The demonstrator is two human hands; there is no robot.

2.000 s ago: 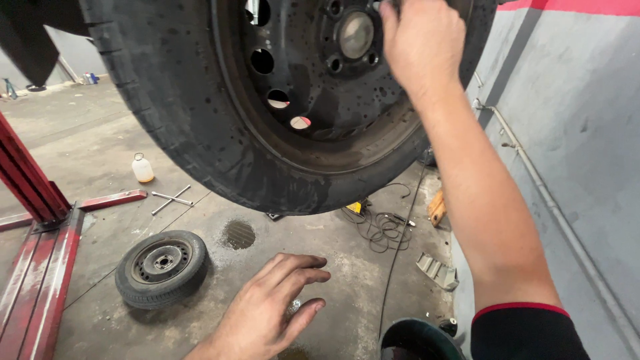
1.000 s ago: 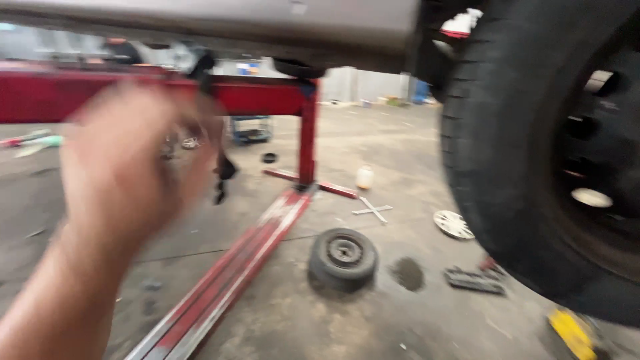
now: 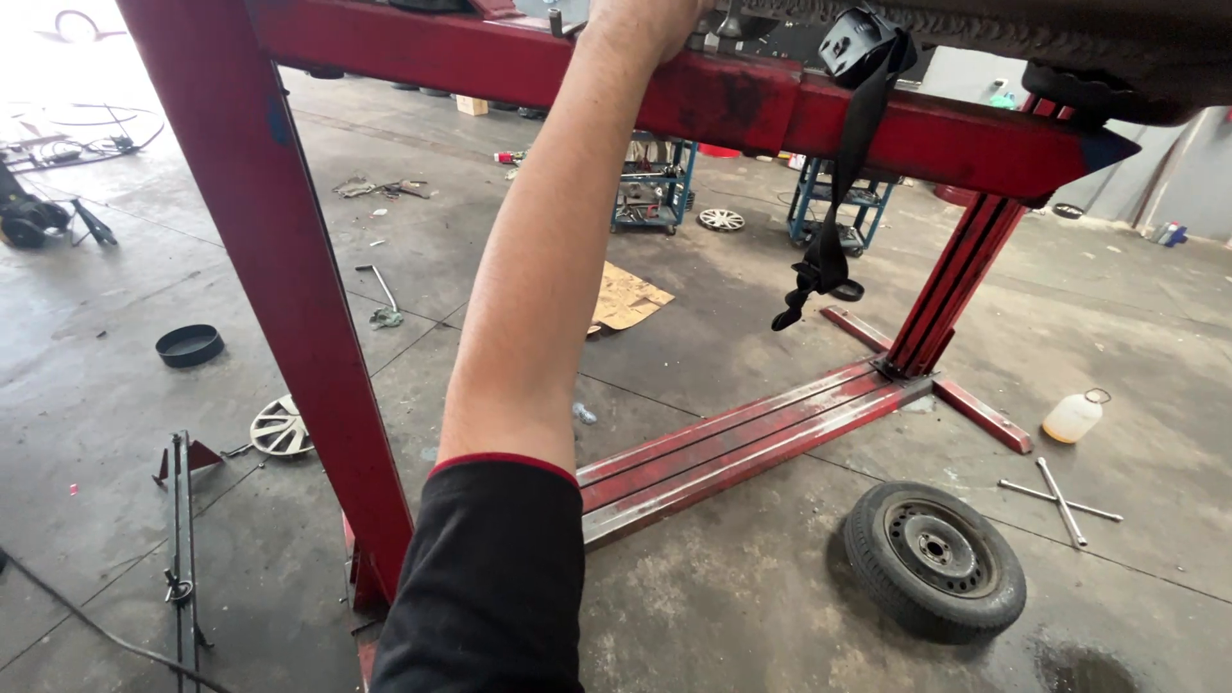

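Observation:
My left hand (image 3: 653, 21) reaches up to the top edge of the view, over the red lift arm (image 3: 722, 96). Its fingers are mostly cut off or hidden, so I cannot tell whether they hold anything. Small metal parts (image 3: 733, 23) lie just right of the fingers on the lift arm, under the underside of a raised car (image 3: 1001, 29). A black strap with a buckle (image 3: 847, 154) hangs over the arm further right. My right hand is out of view.
A red lift post (image 3: 289, 318) stands at left, its floor base (image 3: 731, 443) running right. On the floor are a wheel (image 3: 938, 558), a cross wrench (image 3: 1059, 500), a plastic jug (image 3: 1073, 416), a hubcap (image 3: 281, 426) and cardboard (image 3: 628, 296). Tool carts (image 3: 654, 188) stand behind.
The view has swung left, away from the raised wheel. My right hand, at that wheel's hub two seconds ago, has left the view. My left hand is now up at the lift arm.

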